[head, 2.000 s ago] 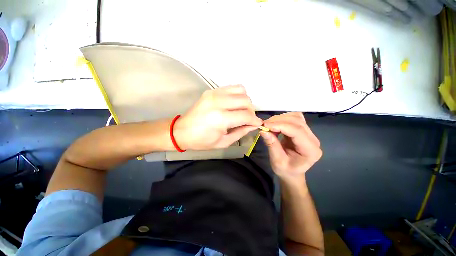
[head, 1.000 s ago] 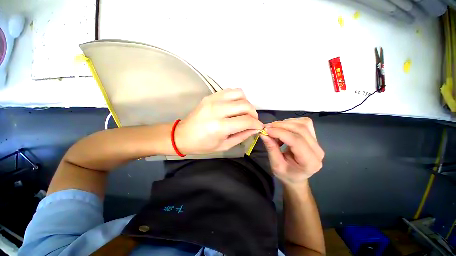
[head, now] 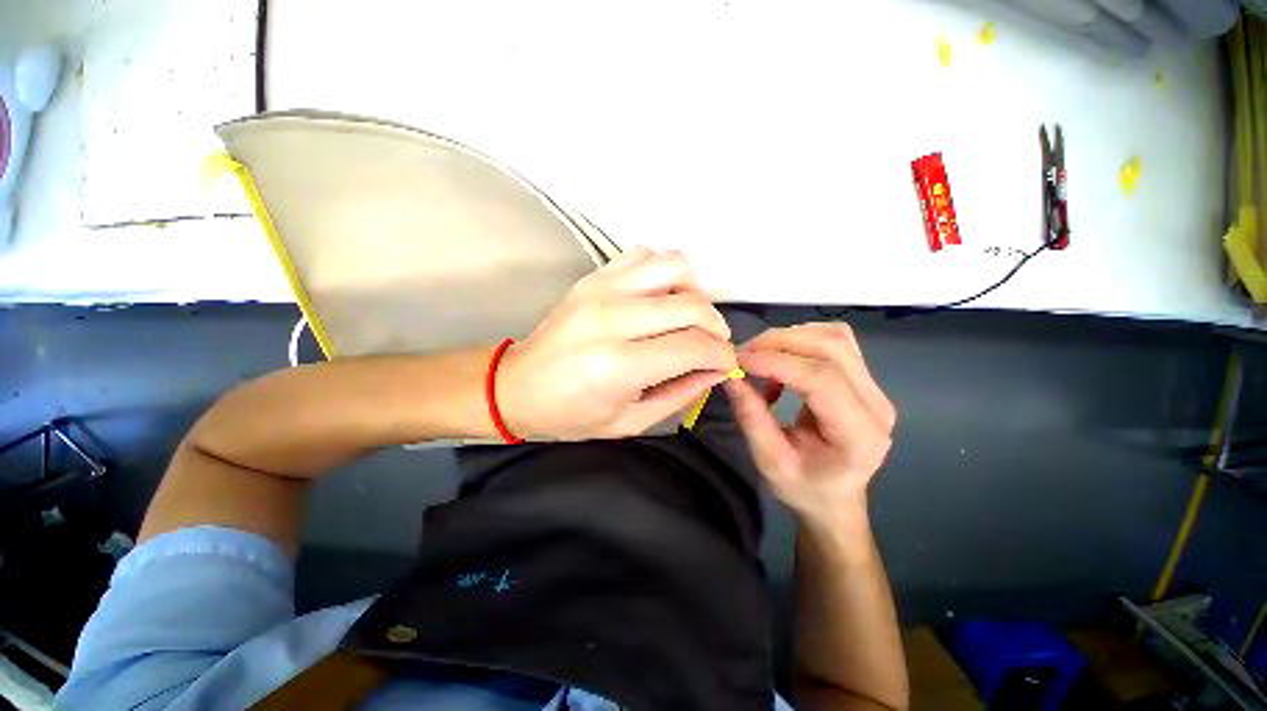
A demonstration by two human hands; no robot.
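A beige sewn panel [head: 403, 222] with a curved layered upper edge lies partly on the white tabletop and reaches over my lap. Yellow edge binding [head: 285, 260] runs down its left side, and more shows at its right corner. My left hand [head: 618, 347], with a red cord at the wrist, holds the panel's right corner. Its fingertips meet those of my right hand [head: 817, 410]. Both pinch the small yellow binding tail [head: 735, 372] at that corner. The fingers hide most of the corner.
On the white tabletop [head: 778, 167] lie a flat red block [head: 935, 202], dark thread snips [head: 1055, 188] on a black cord, and yellow offcuts [head: 1130, 175]. Stacked panels [head: 1246, 167] stand at the right edge. A pale board [head: 167, 125] is at the left. A blue object [head: 1021, 660] is low on the right.
Both hands stay at the same corner with only small finger shifts. The yellow tail shows a little less between the fingertips than two seconds ago.
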